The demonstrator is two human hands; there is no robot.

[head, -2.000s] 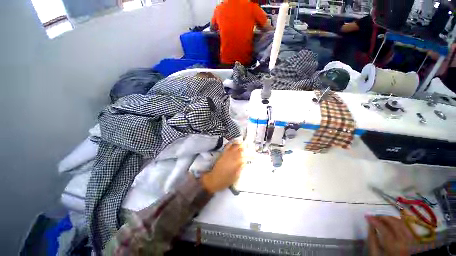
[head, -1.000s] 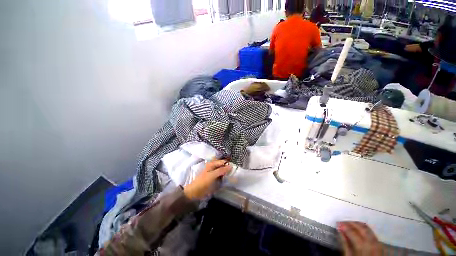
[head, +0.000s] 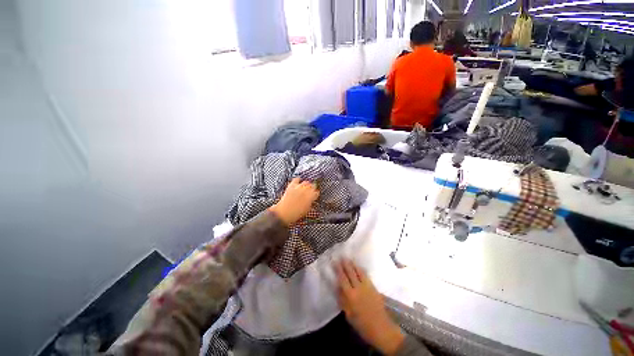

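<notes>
The black-and-white checked garment (head: 327, 182) lies bunched on the left end of the white machine table. My left hand (head: 297, 199) is on top of it with the fingers closed on a fold of the checked cloth. Pale fabric (head: 281, 299) spreads below it and hangs over the table's front edge. My right hand (head: 358, 295) lies palm down at the right edge of the pale fabric, fingers extended, holding nothing that shows. The white sewing machine (head: 500, 186) stands to the right, with no cloth visible under its needle.
Scissors (head: 609, 325) lie at the right edge. Plaid cloth (head: 534, 201) drapes over the machine, and a thread cone (head: 615, 167) stands behind. A dark cloth bundle (head: 292, 139) and blue bins (head: 365, 103) are at the back. A person in orange (head: 421, 83) faces away.
My left hand has moved up onto the checked garment, which is now more bunched. My right hand has moved left from the table's front edge to the pale fabric. The view has shifted.
</notes>
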